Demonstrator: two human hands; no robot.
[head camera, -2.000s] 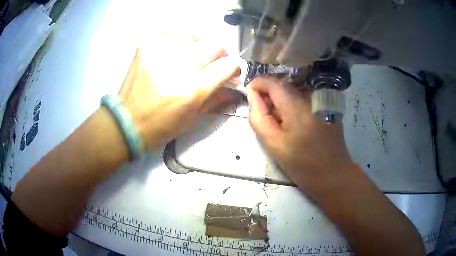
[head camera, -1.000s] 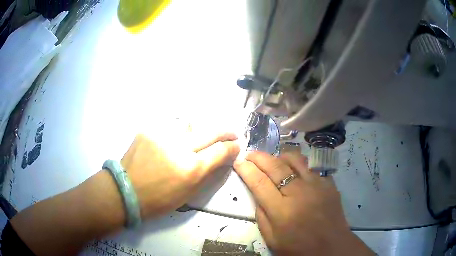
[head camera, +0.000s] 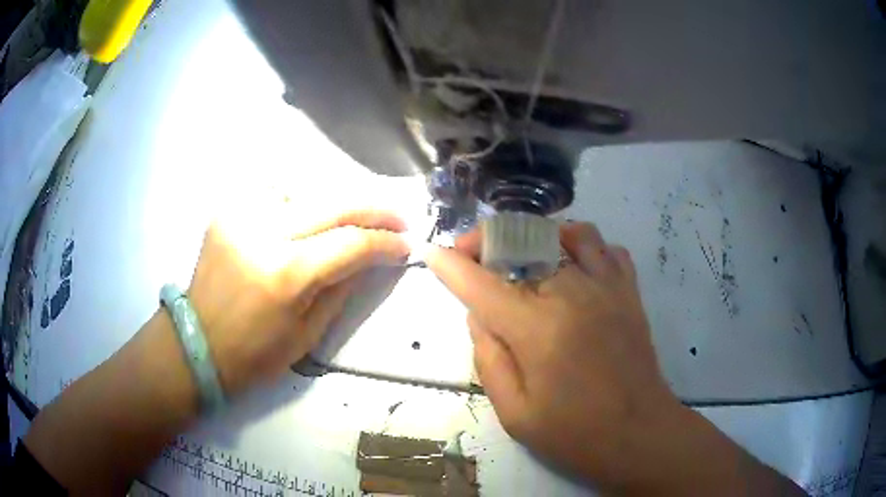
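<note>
A white fabric piece (head camera: 416, 250) shows faintly between my fingertips below the presser foot (head camera: 444, 218); most of it is washed out by the lamp or hidden by my hands. My left hand (head camera: 291, 291) lies left of the foot, fingertips pointing right at the fabric. My right hand (head camera: 559, 335) is to the right, its index fingertip on the fabric close to my left fingertips, its other fingers partly behind the white ribbed tension knob (head camera: 522, 243). The needle tip is too blurred to tell.
The grey machine head (head camera: 680, 68) fills the upper right. White layers (head camera: 39, 136) lie at the far left. A yellow object (head camera: 112, 27) is at the upper left. Brown tape (head camera: 418, 466) and a printed ruler (head camera: 228, 466) are at the table's front edge.
The view has shifted, so the machine head and knob appear further left and the yellow object moves to the upper left corner. Both hands remain at the foot.
</note>
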